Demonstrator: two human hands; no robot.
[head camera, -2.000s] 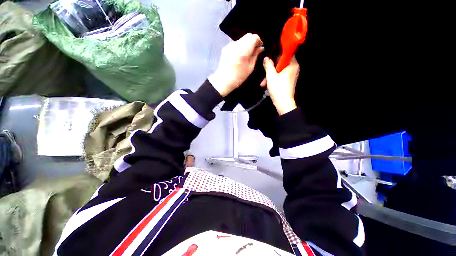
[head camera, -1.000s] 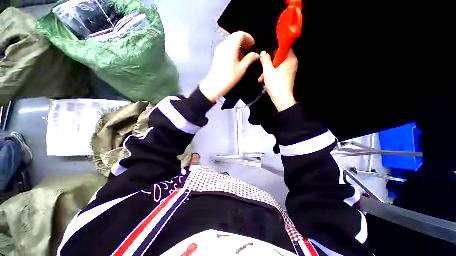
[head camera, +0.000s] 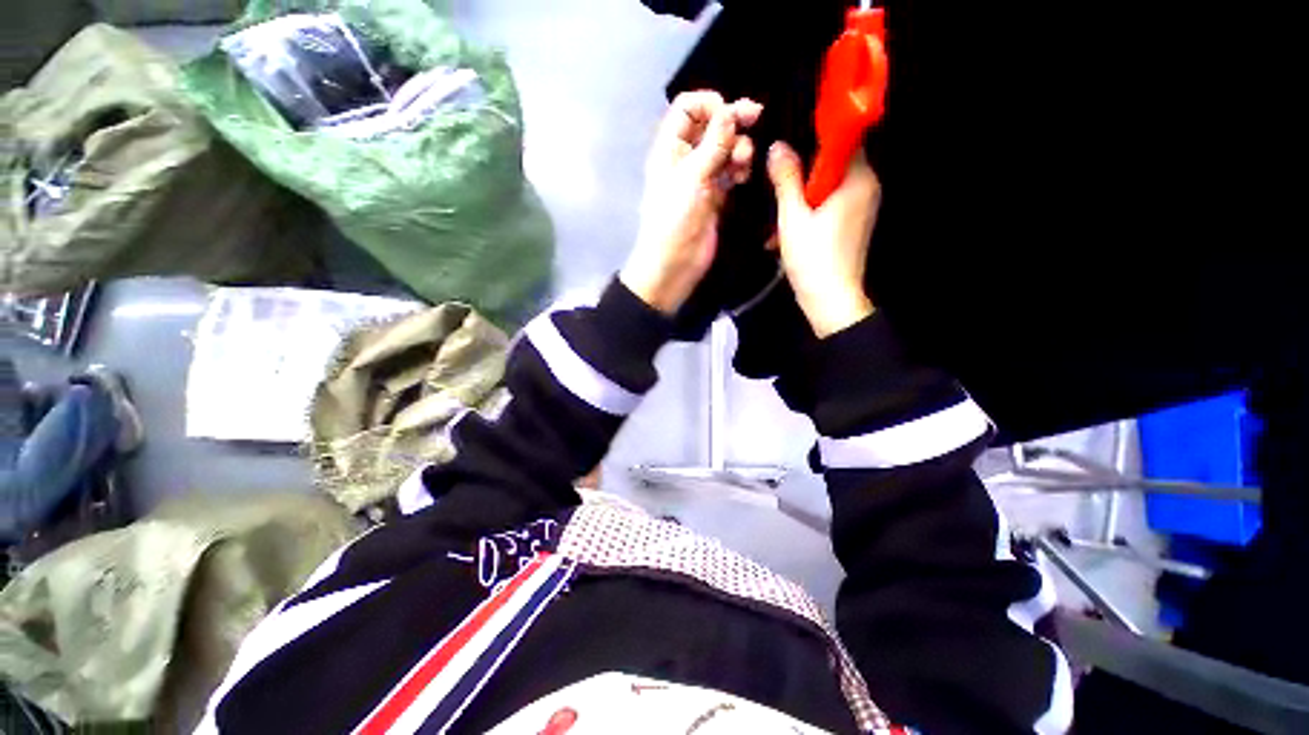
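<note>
A large black garment (head camera: 1062, 230) hangs at the upper right and fills much of the view. My right hand (head camera: 833, 237) holds a red-orange hand tool (head camera: 853, 98) by its lower end, in front of the black cloth. A thin hose (head camera: 758, 297) hangs below that hand. My left hand (head camera: 692, 194) is raised at the left edge of the black cloth, fingers curled, just left of my right hand and not touching it. Whether its fingertips hold any cloth is too unclear to tell.
A green woven sack (head camera: 388, 201) with plastic-wrapped goods and khaki sacks (head camera: 187, 180) stand at the left. A white flat package (head camera: 259, 366) lies on the floor. A person's jeans-clad leg (head camera: 65, 445) shows far left. Metal rails (head camera: 714, 402) and a blue bin (head camera: 1203, 467) are below the garment.
The view has shifted so that the surroundings sit further right. My left hand's fingers have changed pose and point more upward. The red tool is still in my right hand.
</note>
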